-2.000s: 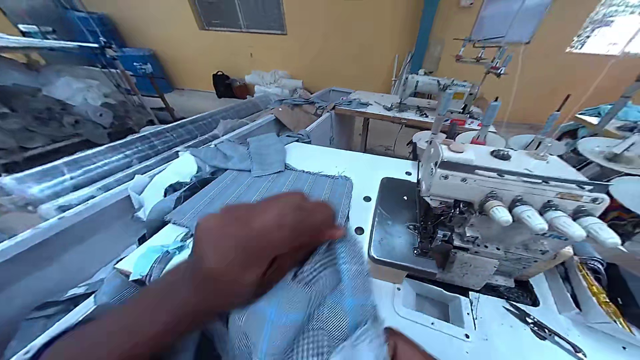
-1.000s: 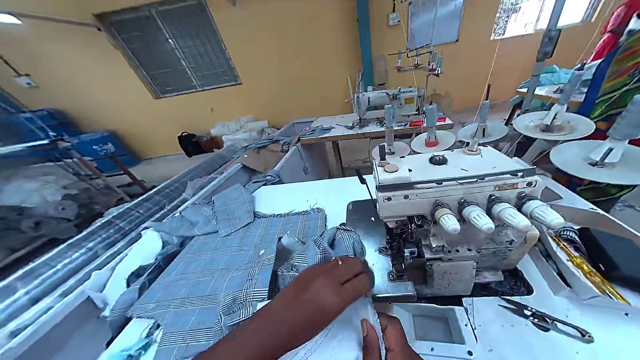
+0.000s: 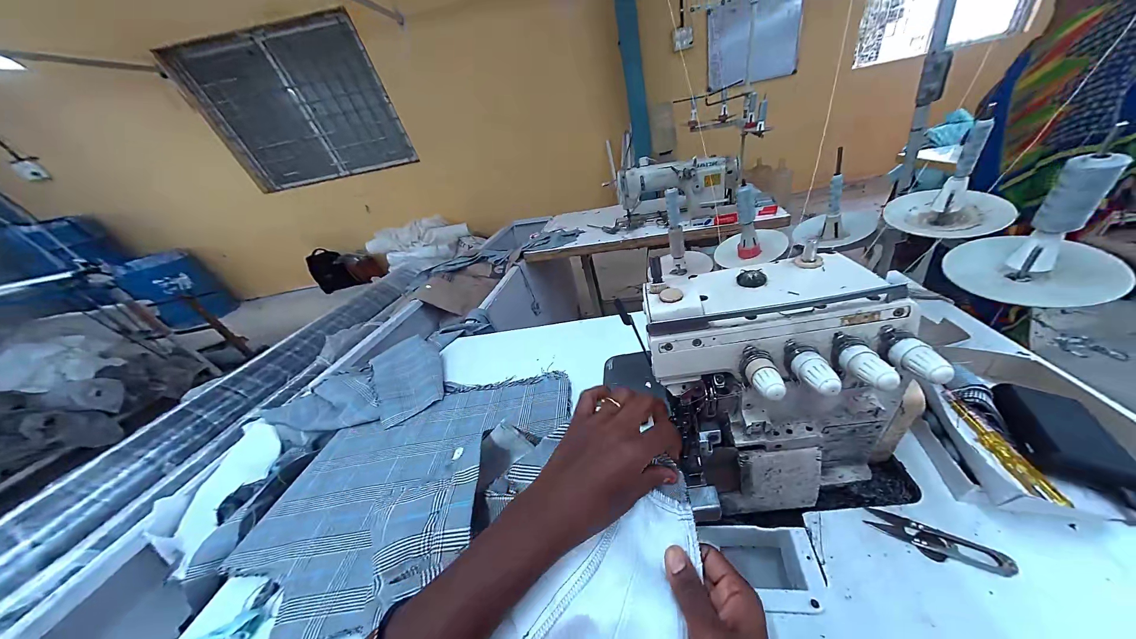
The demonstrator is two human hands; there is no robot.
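Note:
An overlock sewing machine [image 3: 781, 355] stands on the white table, right of centre. My left hand [image 3: 617, 444], with a ring on one finger, grips the upper edge of a white and grey checked cloth piece [image 3: 612, 568] close to the machine's needle area. Lower down, my right hand [image 3: 717, 590] pinches the right edge of the same piece between thumb and fingers. Stitched seams run along the white side. Grey checked fabric panels [image 3: 399, 470] lie flat on the table at the left of my hands.
Thread snips [image 3: 945, 541] lie on the table at the right, near a box [image 3: 1003, 444] holding a black object. Thread cones on round stands [image 3: 950, 209] rise behind the machine. Another sewing machine [image 3: 674, 186] stands farther back. A fabric-filled trough [image 3: 142, 568] borders the left.
The checked cloth was lifted and moving two seconds ago; now its edge is beside the needle area. My left hand has moved toward the machine since one second ago. The view has swung upward.

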